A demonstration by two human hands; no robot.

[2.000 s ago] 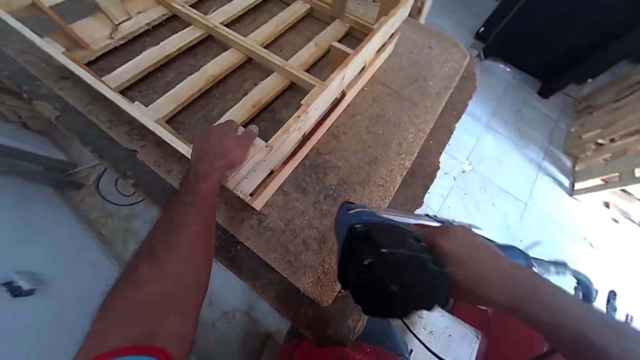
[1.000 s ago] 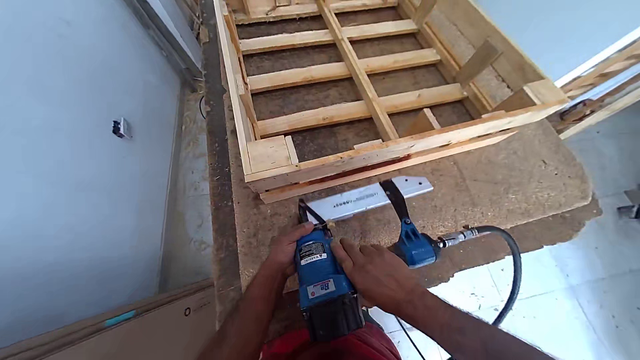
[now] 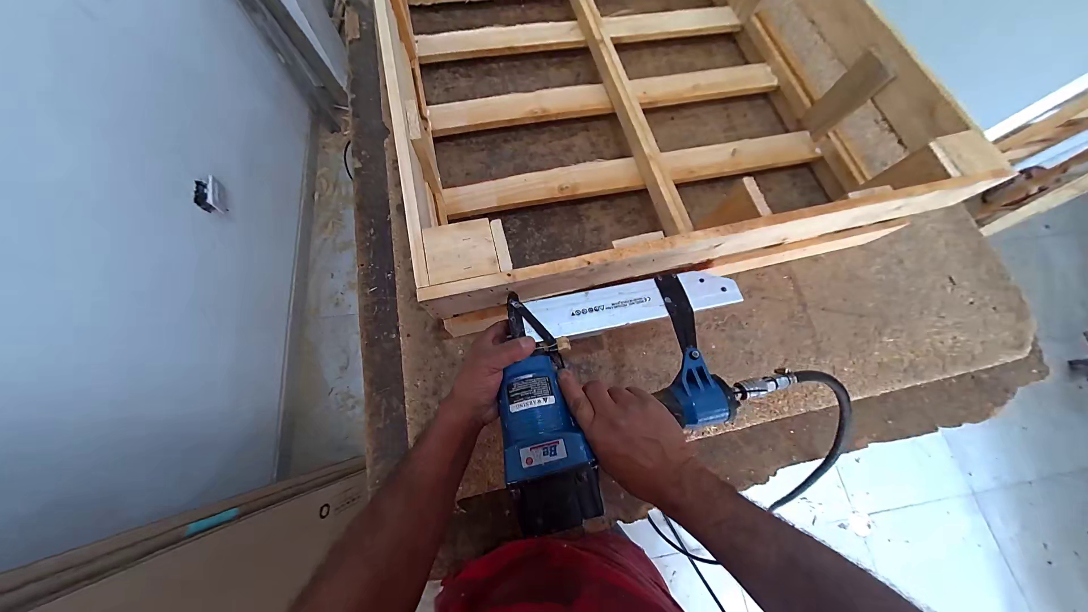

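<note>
Both my hands are on a blue pneumatic nail gun [image 3: 544, 416] with a silver magazine [image 3: 595, 308], joined to an air hose [image 3: 841, 425]. My left hand [image 3: 484, 374] grips the side of its body near the nose, the thumb on top. My right hand [image 3: 633, 433] is wrapped around the tool's handle, which it mostly hides. The nose lies close to the near left corner of a slatted wooden frame [image 3: 722, 246]; whether it touches the wood I cannot tell. A thin wooden strip [image 3: 807, 251] runs low along the frame's outer near side.
The frame rests on a worn particle-board worktop [image 3: 901, 314]. A pale wall [image 3: 153, 280] with an electrical box [image 3: 210, 195] stands at the left. Cardboard-like sheets [image 3: 221, 544] lean at the lower left. More wooden pieces [image 3: 1037, 170] are at the right, above a tiled floor [image 3: 918, 510].
My left hand, on the frame's corner two seconds ago, moved onto the nail gun by one second ago. The nail gun came from the right to that corner. The view has turned strongly.
</note>
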